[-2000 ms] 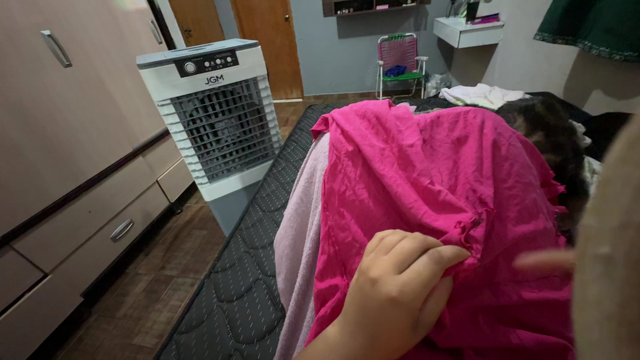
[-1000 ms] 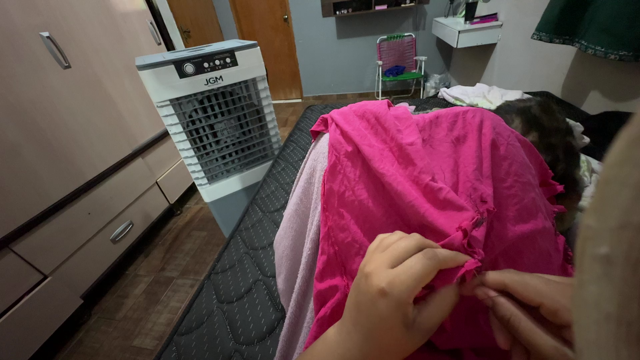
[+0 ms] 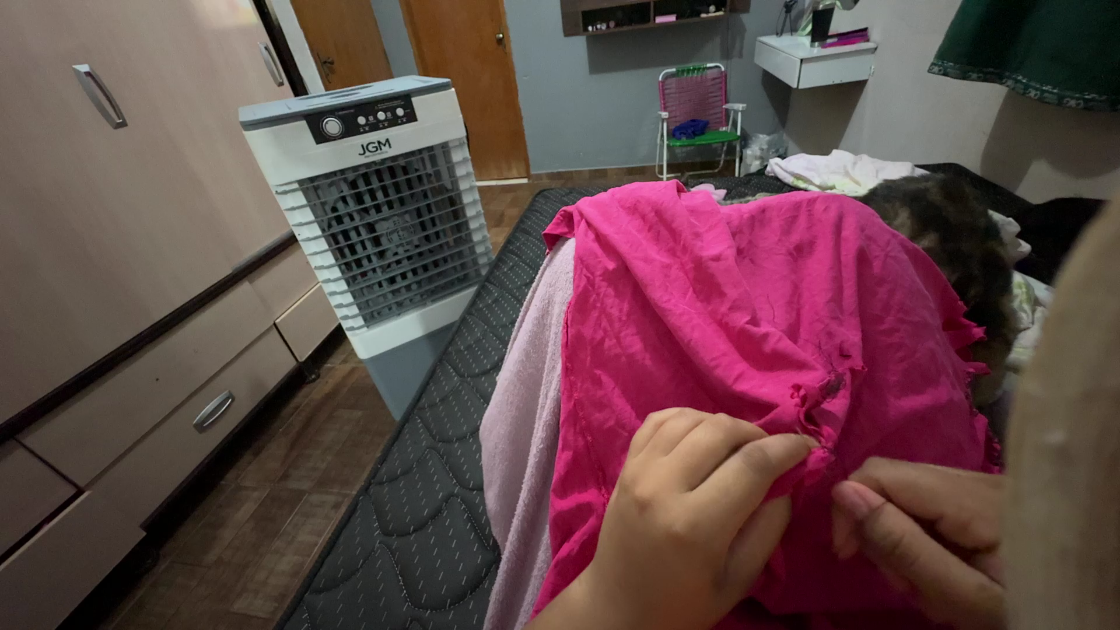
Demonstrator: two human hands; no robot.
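Note:
A bright pink cloth (image 3: 647,324) with frayed edges lies draped in front of me, over a pale pink towel (image 3: 525,394). My left hand (image 3: 700,507) pinches a gathered, ragged fold of the cloth between thumb and forefinger. Just right of that fold is my right hand (image 3: 927,525), its thumb and forefinger pressed together close to the cloth; whether something thin is between them cannot be seen. Dark stitching or thread shows on the gathered part above my fingers.
Under the cloths is a dark quilted mattress (image 3: 429,499). A JGM air cooler (image 3: 385,219) stands at its left, beside a wardrobe (image 3: 131,219). A furry animal (image 3: 945,236) lies behind the cloth at right. A blurred beige object (image 3: 1067,420) blocks the right edge.
My right hand, blurred and mostly out of sight two seconds ago, came to the fold at my left fingertips, and now sits slightly apart from it. My left hand keeps its pinch.

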